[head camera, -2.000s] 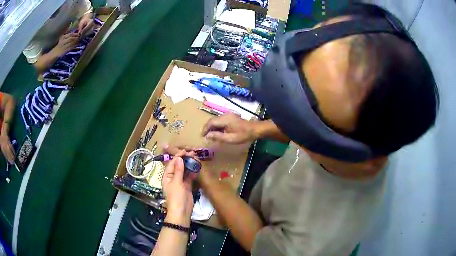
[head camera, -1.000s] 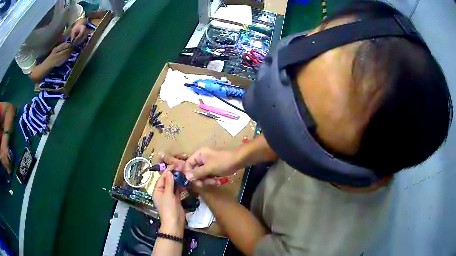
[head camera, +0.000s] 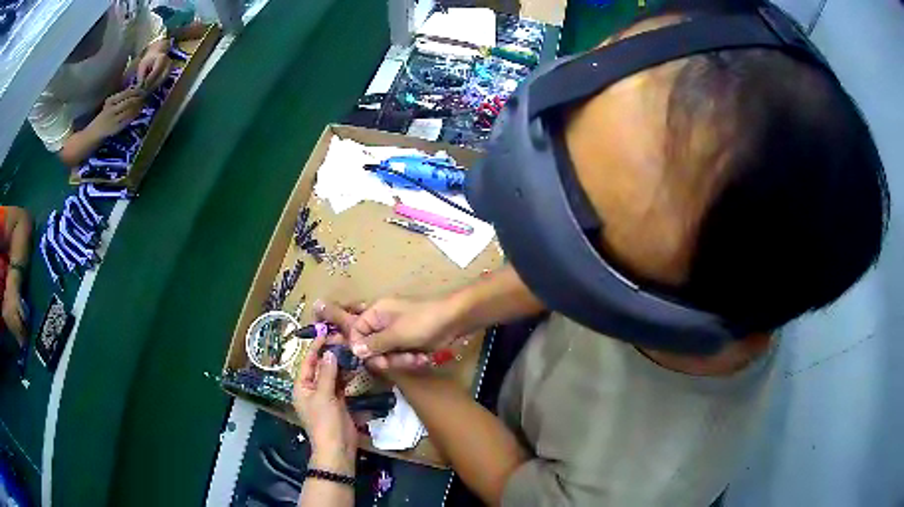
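Observation:
My left hand (head camera: 322, 386), with a dark beaded bracelet, reaches up from the bottom edge. Its fingertips pinch a small dark rounded piece (head camera: 345, 357) above the cardboard tray (head camera: 260, 282). Another person's hand (head camera: 392, 329) touches the same piece from the right. That person's other hand is mostly hidden beneath, beside a dark-tipped part with a pink band (head camera: 319, 330). My right hand is not in view.
The person's head and headband (head camera: 595, 248) fill the right. In the tray are a blue tool (head camera: 421, 172), pink strip (head camera: 433, 218), round container (head camera: 273, 341), dark parts and screws. A green belt (head camera: 169, 267) runs left; another worker sits beyond.
My left hand moved slightly left and down with the dark piece. The other person's upper hand came down from the tray's middle and now touches the piece.

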